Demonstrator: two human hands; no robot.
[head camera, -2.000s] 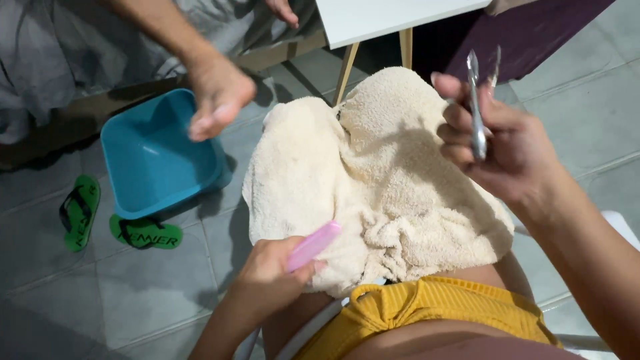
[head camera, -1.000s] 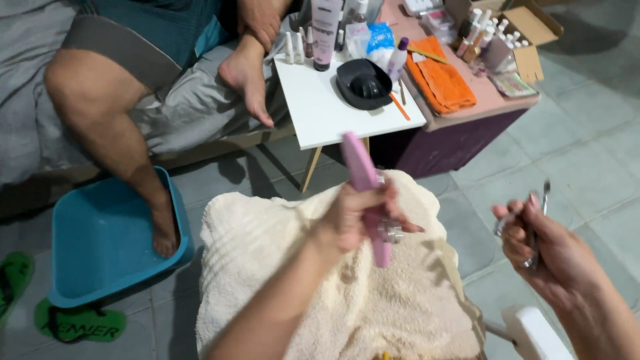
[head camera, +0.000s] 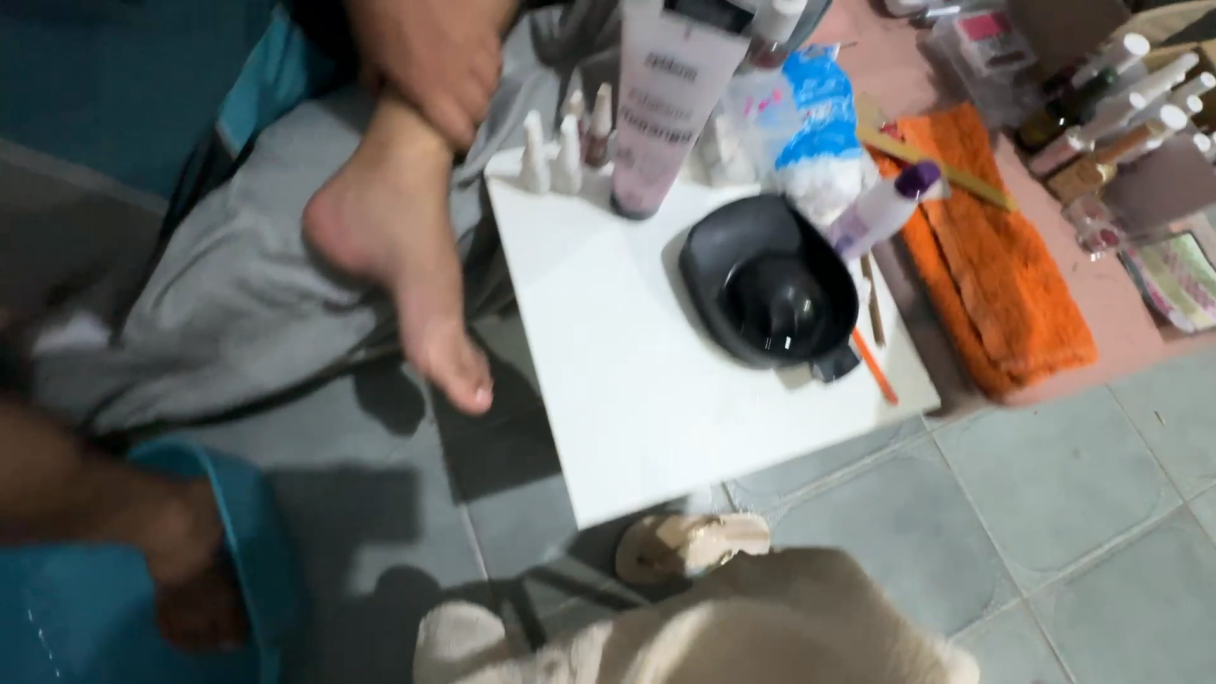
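Observation:
Neither of my hands shows in the head view, so what they hold is hidden. At the bottom a cream towel (head camera: 760, 627) lies over my lap. In front of it stands a small white table (head camera: 608, 380) with a black manicure bowl (head camera: 769, 285), an upright pink lotion tube (head camera: 670, 109) and a purple-capped bottle (head camera: 883, 209). An orange stick (head camera: 874, 366) lies beside the bowl. Another person's bare foot (head camera: 408, 256) hangs left of the table, with that person's hand (head camera: 437, 57) at the ankle. The other foot (head camera: 199, 603) is in a blue plastic basin (head camera: 228, 494).
On the pink surface (head camera: 1054, 380) at right are a folded orange towel (head camera: 997, 275), a wooden stick (head camera: 936, 166) and a box of nail polish bottles (head camera: 1130, 104). A beige sandal (head camera: 693, 546) lies on the tiled floor under the table's front corner. Gray fabric (head camera: 256, 256) covers the seat at left.
The view has swung up toward the table, and both my hands have left it. One second ago my left hand held a pink object and my right a metal tool.

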